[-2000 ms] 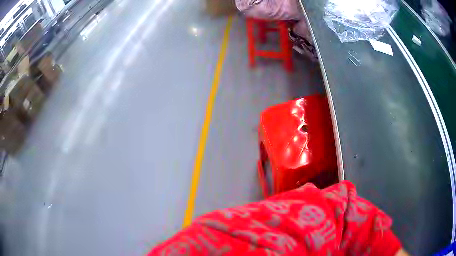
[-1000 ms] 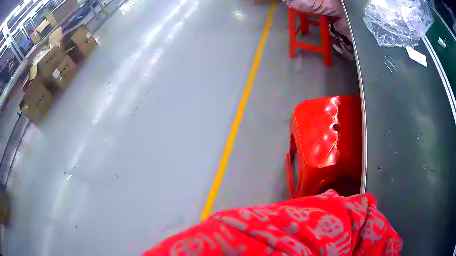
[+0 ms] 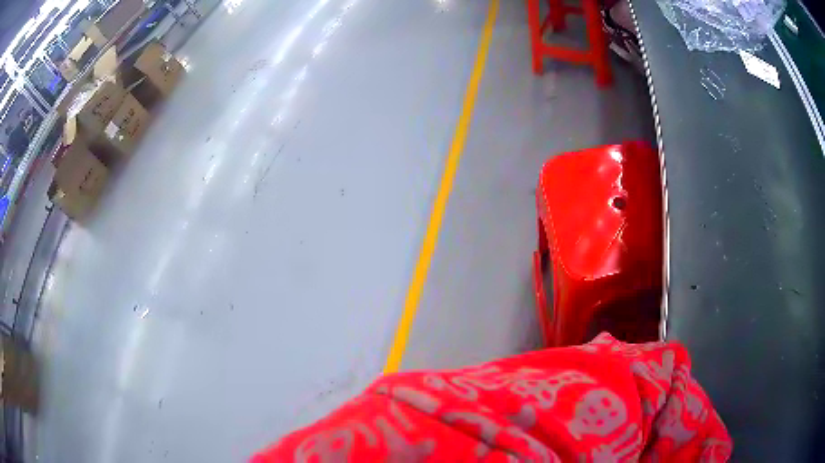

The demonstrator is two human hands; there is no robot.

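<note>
Neither of my hands shows; only a red patterned sleeve (image 3: 543, 407) crosses the bottom of the view, its end by the worktop edge. A red plastic stool (image 3: 588, 212) stands nearest in front of me, against the dark worktop (image 3: 733, 235). My right hand is out of the picture. My left hand is hidden or out of the picture beyond the sleeve.
A clear plastic bag (image 3: 724, 20) and a small white piece (image 3: 760, 69) lie at the worktop's far end, beside the green belt (image 3: 804, 45). A second red stool (image 3: 570, 52) stands ahead. Cardboard boxes (image 3: 81, 181) stand at left. A yellow line (image 3: 443, 194) crosses the floor.
The view has swung left, then slightly down, so the stools and worktop first moved right in the picture, then up. The sleeve stays at the bottom.
</note>
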